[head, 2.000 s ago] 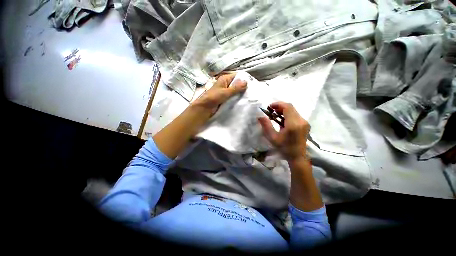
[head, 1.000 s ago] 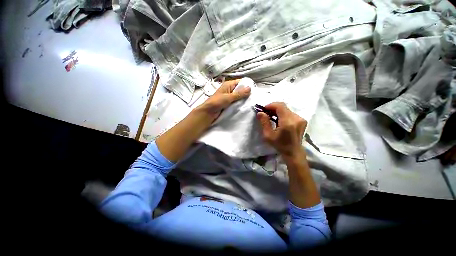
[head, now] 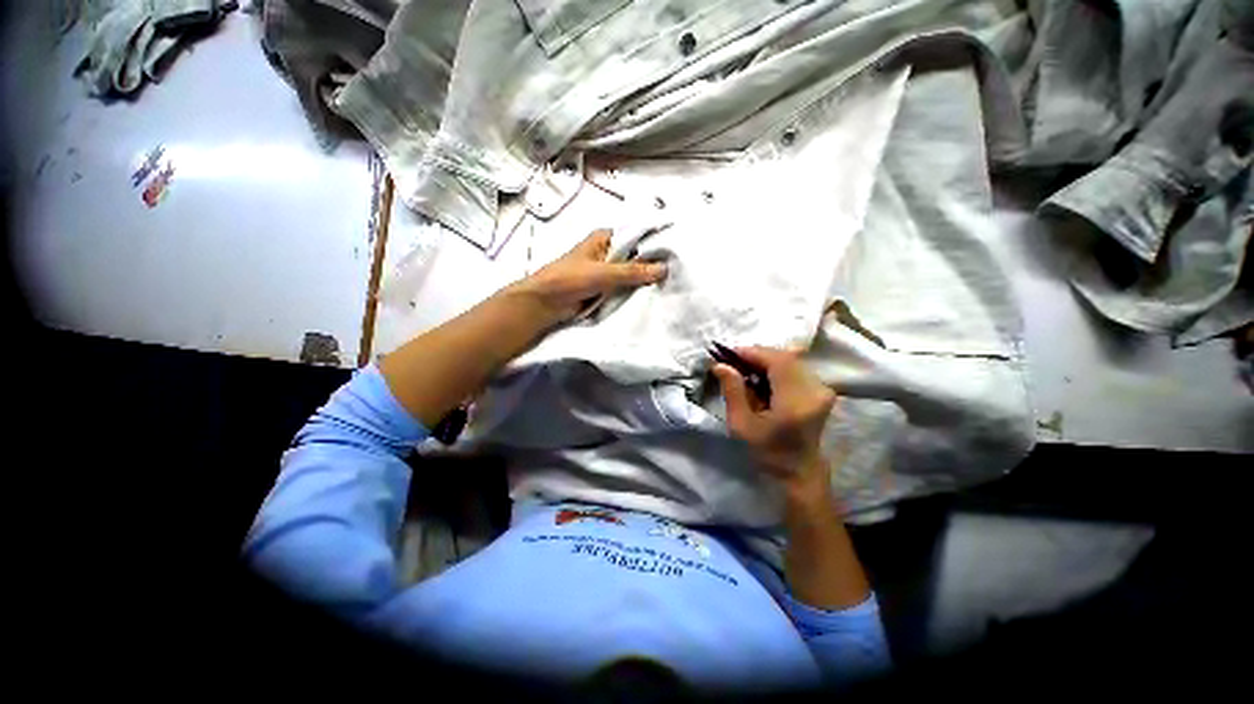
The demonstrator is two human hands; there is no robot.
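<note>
A pale grey-white garment [head: 784,206] lies spread before me, its lower part hanging over the table's front edge. Round dark fasteners show along its placket. My left hand [head: 591,279] pinches a fold of the cloth between thumb and fingers. My right hand [head: 781,410] holds small dark thread snips [head: 740,369], tips pointing up and left over the cloth. The snips are mostly hidden by the fingers, and I cannot tell if the blades touch the cloth.
The white tabletop [head: 206,255] shows at the left, with a brown joint line [head: 376,268]. A crumpled grey garment [head: 145,39] lies at the far left. A sleeve with its cuff [head: 1135,206] lies at the right. Pale material [head: 1031,571] shows below the table at the lower right.
The view has shifted, so the cloth sits higher in the picture. My right hand with the snips has moved down, farther from my left hand. The cloth bunched at my left fingers has changed its folds.
</note>
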